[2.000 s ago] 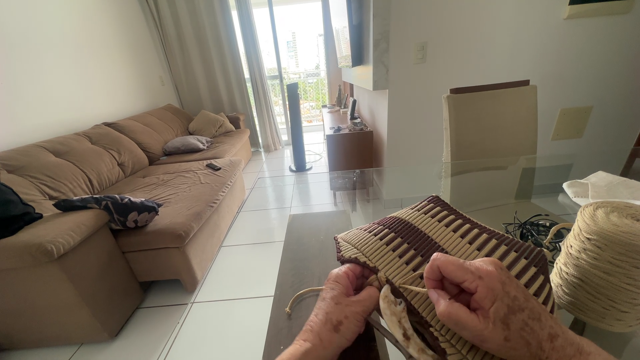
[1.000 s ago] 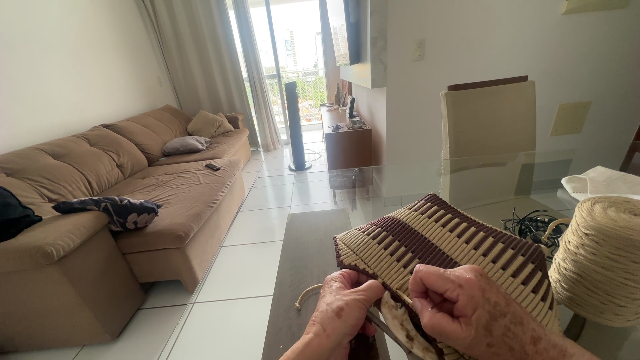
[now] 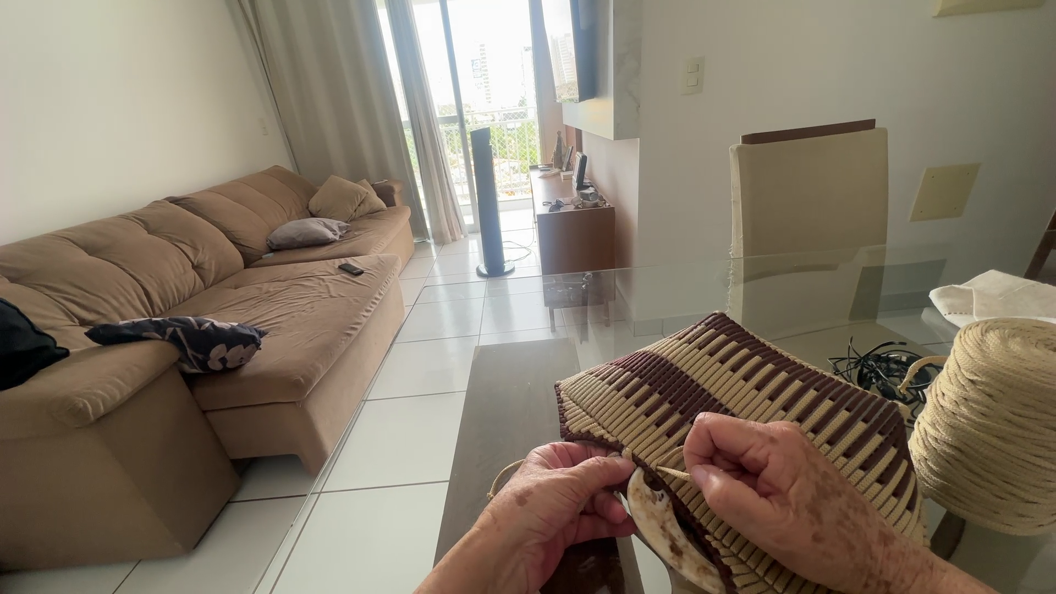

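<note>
A woven cord bag (image 3: 660,388) in beige and dark maroon stands on the glass table, tilted. A curved, mottled cream-and-brown handle (image 3: 670,528) lies along its near edge. My left hand (image 3: 561,495) pinches that edge beside the upper end of the handle, and a loop of beige cord (image 3: 505,474) sticks out behind the fingers. Close to the same edge, my right hand (image 3: 775,487) holds a thin pale strand or tool (image 3: 672,473) between thumb and forefinger; which of the two cannot be told. Its fingers rest over the woven side.
A big roll of beige cord (image 3: 986,429) stands right of the bag, near tangled black cords (image 3: 879,367) and a white cloth (image 3: 998,297). Beyond the glass table (image 3: 660,289) is a beige chair (image 3: 813,198). A brown sofa (image 3: 313,322) fills the left side.
A second ago my right hand was held higher with the pale strand or tool not plainly seen; now it is lower and the tip shows at the bag's edge. My left hand stays at the edge.
</note>
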